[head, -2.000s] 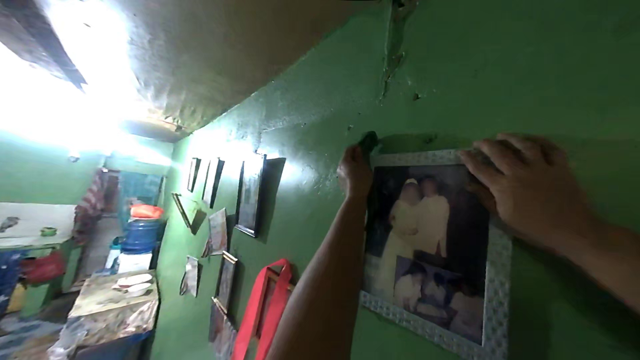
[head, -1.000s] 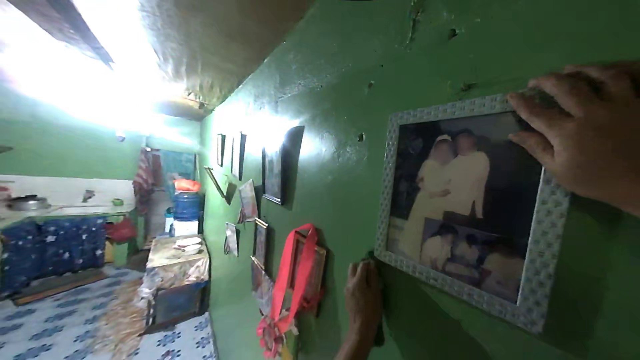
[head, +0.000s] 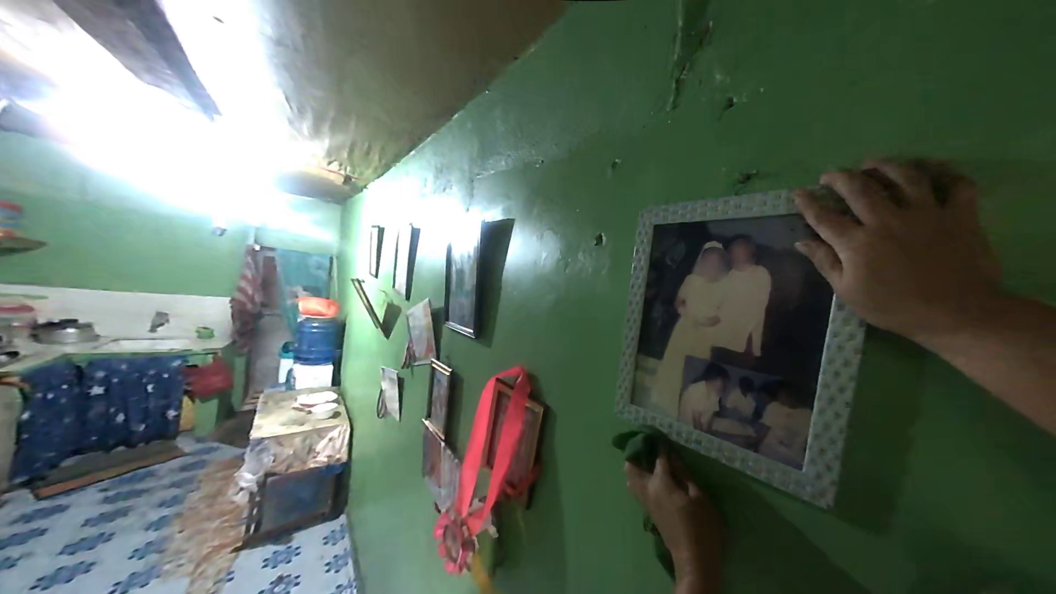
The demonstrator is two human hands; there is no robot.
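Observation:
A picture frame with a white patterned border [head: 848, 363] hangs on the green wall, slightly tilted, around a wedding photo and a smaller inset photo. My right hand [head: 907, 239] rests on its upper right corner, fingers spread over the top edge. Just under the lower left corner is my left hand [head: 672, 499], its fingers closed on a dark green cloth [head: 642, 447]. Part of the cloth hangs below, partly behind the wrist.
Several smaller frames, one a black frame [head: 464, 280], hang farther along the wall beside a red ribbon rosette [head: 455, 540]. A covered table [head: 280, 417] with dishes stands beyond, near a blue water container [head: 317, 340]. A kitchen counter [head: 124, 346] is at the far left.
My left hand was at the frame's upper left corner two seconds ago and is now at the lower left corner. The right hand stays at the upper right corner.

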